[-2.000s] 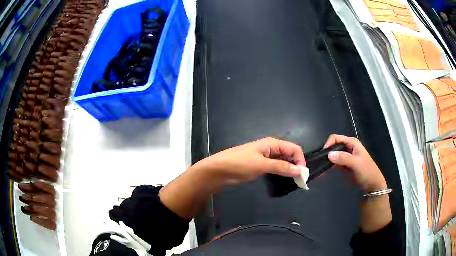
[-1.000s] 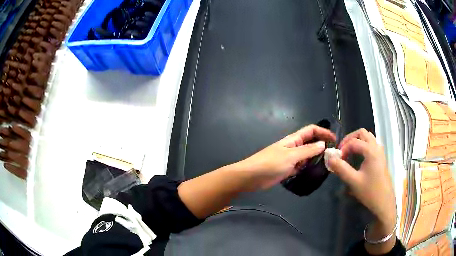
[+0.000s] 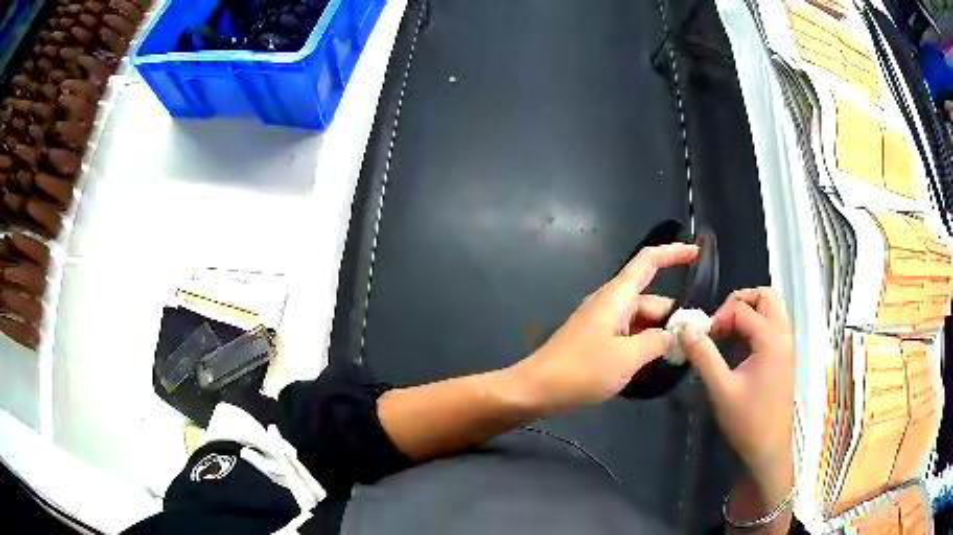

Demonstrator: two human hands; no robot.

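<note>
A black curved handle (image 3: 707, 274) stands as an open loop above the dark belt-like surface. My left hand (image 3: 601, 340) holds it, with the index finger stretched along it. My right hand (image 3: 754, 366) pinches a small white wad (image 3: 689, 332) between thumb and fingertips, against the handle or beside my left fingertips. The lower part of the handle is partly hidden behind my left hand.
A blue crate (image 3: 246, 88) with black curved pieces stands at upper left. Brown curved pieces (image 3: 52, 125) line the far left. A black pouch (image 3: 188, 385) with a clear container (image 3: 236, 357) lies at lower left. Orange-tan panels (image 3: 888, 418) lie along the right.
The view has shifted, so the crate sits higher. My hands have come together at the handle, which has turned from lying slanted to a raised loop. The pouch and clear container have come into view.
</note>
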